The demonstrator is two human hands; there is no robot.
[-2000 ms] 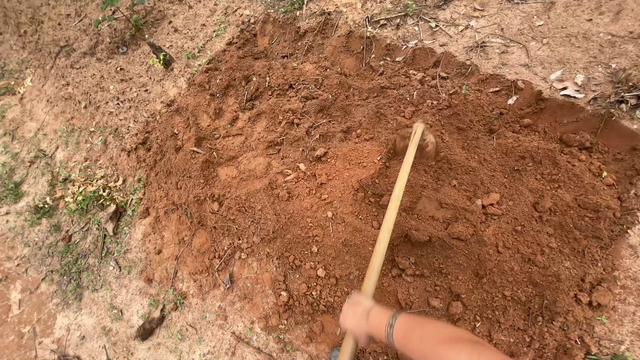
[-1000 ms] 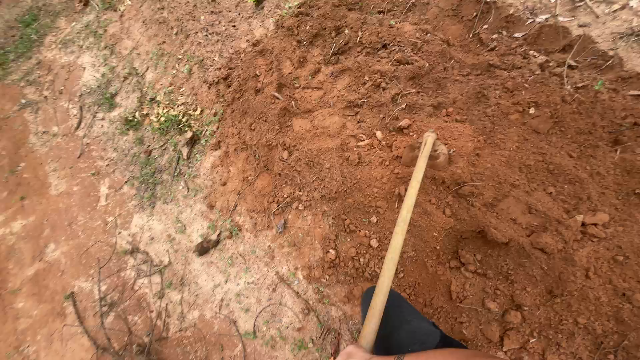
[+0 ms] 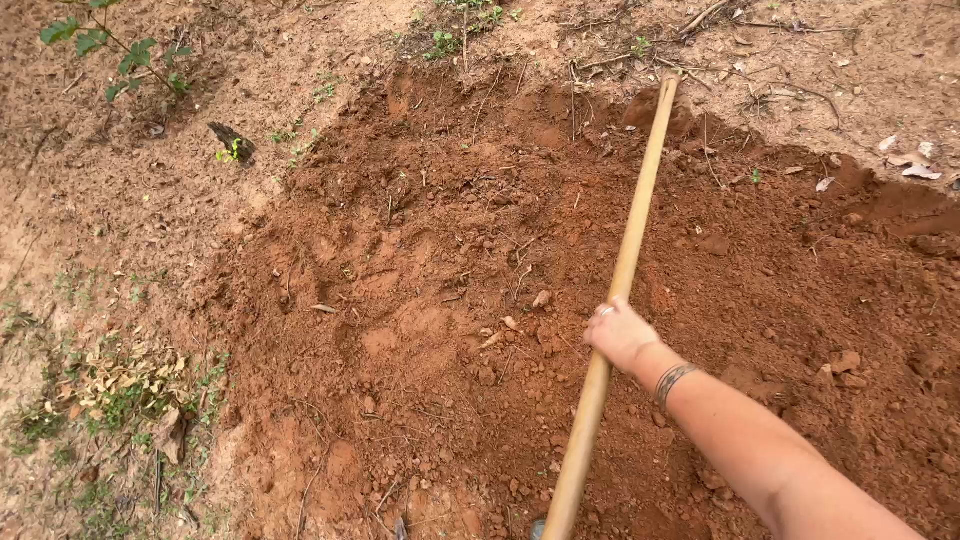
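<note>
My right hand (image 3: 621, 335), a ring on one finger and a dark band round the wrist, is closed around a long pale wooden handle (image 3: 642, 196). The handle runs from the bottom edge up to the far border of loose red soil (image 3: 450, 300). At its far end is a soil-coloured tool head (image 3: 658, 111), likely a hoe blade, against the edge of the dug ground; its shape is hard to make out. My left hand is out of view.
Uncut sandy ground with twigs (image 3: 795, 90) and dry leaves (image 3: 921, 172) borders the soil at the top. A small stump (image 3: 232, 142) and a leafy green plant (image 3: 139, 56) stand upper left. Dry leaves and weeds (image 3: 135, 382) lie at the left.
The tool head has moved from the middle of the loose soil to its far edge. My right hand now shows farther up the view along the handle. The view itself has shifted.
</note>
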